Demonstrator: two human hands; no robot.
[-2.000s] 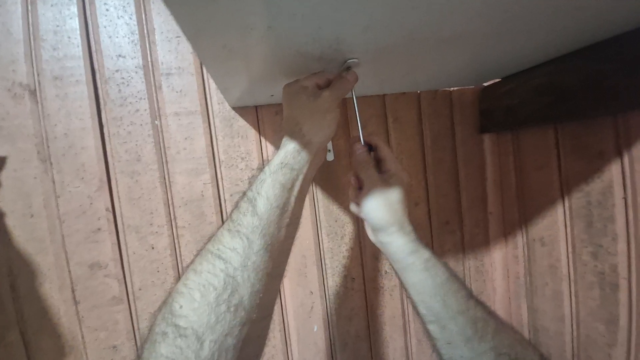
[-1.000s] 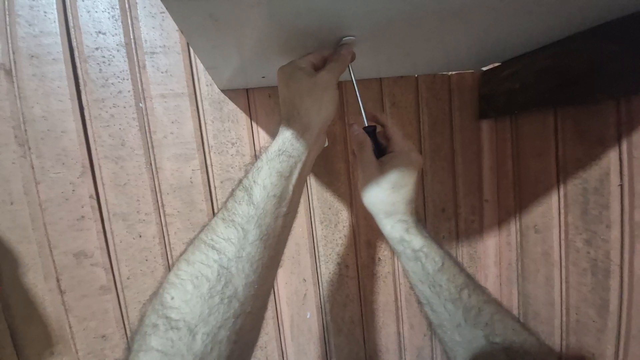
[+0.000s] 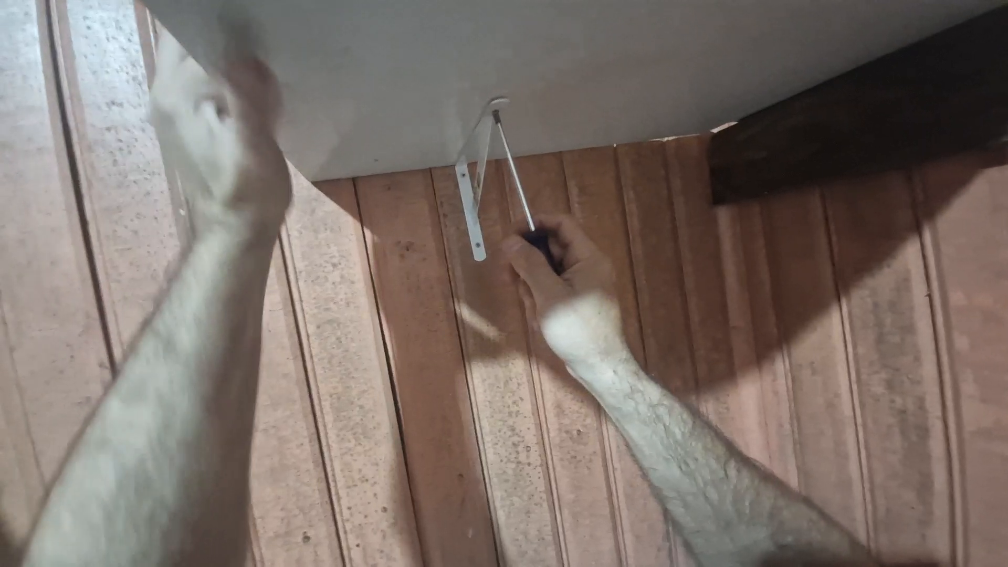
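My right hand (image 3: pixel 567 268) is closed around the dark handle of a screwdriver (image 3: pixel 516 175). Its shaft slants up to the outer end of a white metal shelf bracket (image 3: pixel 470 209), where the tip meets the underside of a pale shelf board (image 3: pixel 394 87). One arm of the bracket lies flat on the wall and has screws or holes in it. My left hand (image 3: pixel 220 134), blurred, is raised at the board's left edge, away from the bracket; its fingertips are too blurred to show whether it grips the edge.
Behind the bracket stands a wall of vertical wooden planks (image 3: pixel 425 315), crossed by shadows. A dark wooden beam (image 3: pixel 827 118) runs below the board at the right, close to the wall.
My left hand has let go near the screwdriver's tip and moved left to the board's edge, uncovering the bracket. The right hand still holds the screwdriver against the bracket's end.
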